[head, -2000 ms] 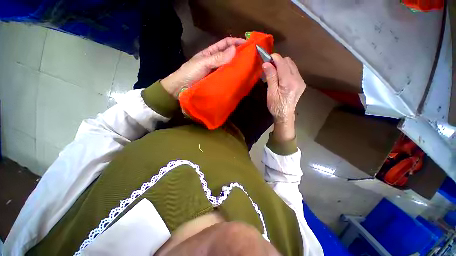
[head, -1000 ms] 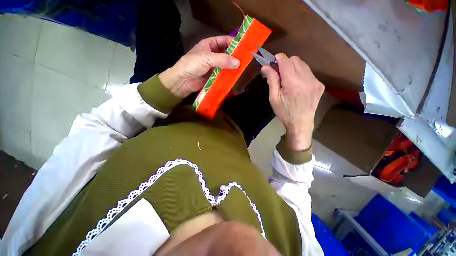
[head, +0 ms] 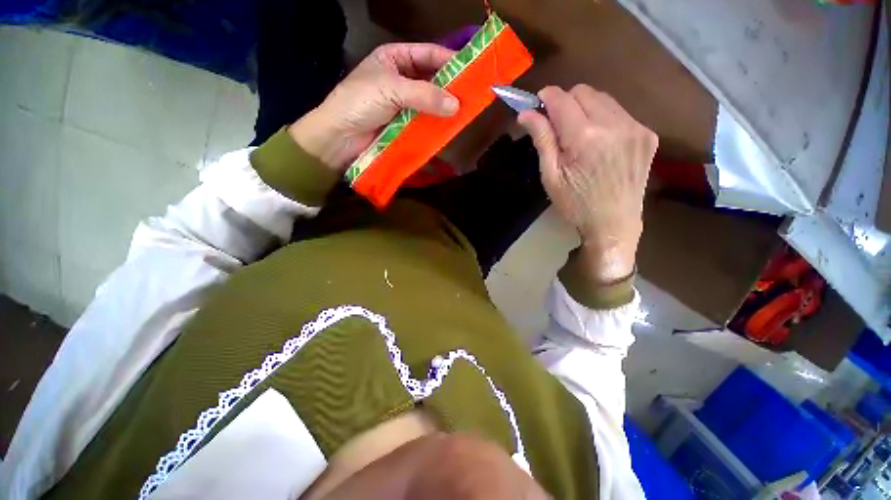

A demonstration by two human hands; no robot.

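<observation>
An orange pouch (head: 440, 127) is held over the lap, turned so a long narrow face shows. A green-and-white patterned band (head: 383, 145) runs along its left edge, and a bit of purple shows behind its upper part. A thin thread end shows at the top corner. My left hand (head: 381, 98) grips the pouch, thumb on the orange face, fingers behind. My right hand (head: 598, 161) holds silver thread snips (head: 518, 98), their blades together and the tip at or very near the orange face; contact cannot be told. The snips' grip is mostly hidden in the palm.
A white table edge (head: 723, 88) lies at upper right, with brown cardboard (head: 625, 59) beside it. An open carton (head: 718, 264) with orange pieces (head: 782, 303) is at right. Blue crates (head: 762, 420) stand lower right; blue material (head: 147, 29) hangs upper left.
The pouch has turned from its broad face to its narrow banded face and moved slightly left. My right hand has moved right. The snips' blades, spread one second ago, are now together.
</observation>
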